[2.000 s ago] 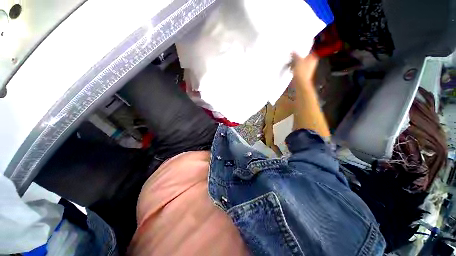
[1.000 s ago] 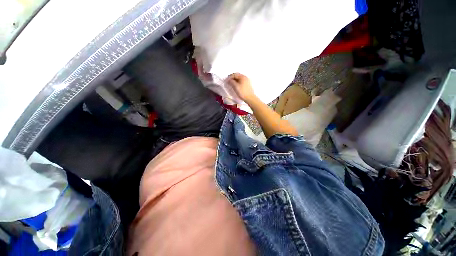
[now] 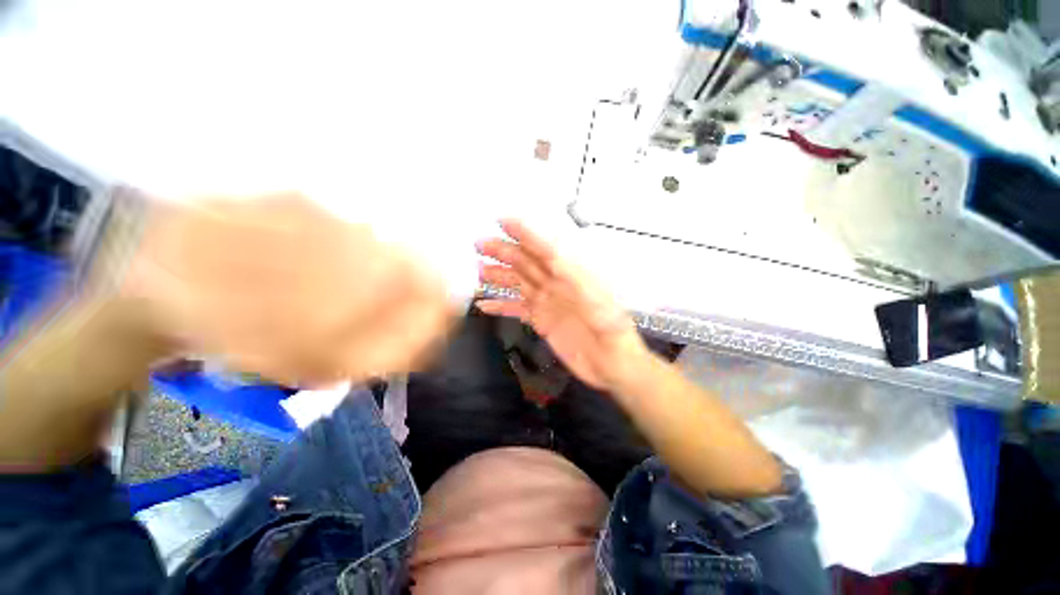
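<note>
A large white fabric panel (image 3: 267, 105) appears to cover the table at the upper left; glare hides where cloth ends and table begins. My left hand (image 3: 291, 285) is large and blurred over the near left part of the white area; its grip cannot be made out. My right hand (image 3: 552, 302) is at the table's front edge, fingers apart, holding nothing visible. The white sewing machine (image 3: 860, 151) with blue trim stands at the upper right, its needle area to the right of both hands.
A measuring tape (image 3: 744, 337) runs along the front edge. A black phone (image 3: 947, 328) lies at the right, near brown tape (image 3: 1037, 337). White cloth (image 3: 866, 477) hangs or lies below the table at right, beside a blue bin (image 3: 979, 471). Blue material shows at lower left.
The view has swung from the lap and floor to the machine table. My right hand, earlier on white cloth beside the lap, is now open at the table edge. My left hand has come into view.
</note>
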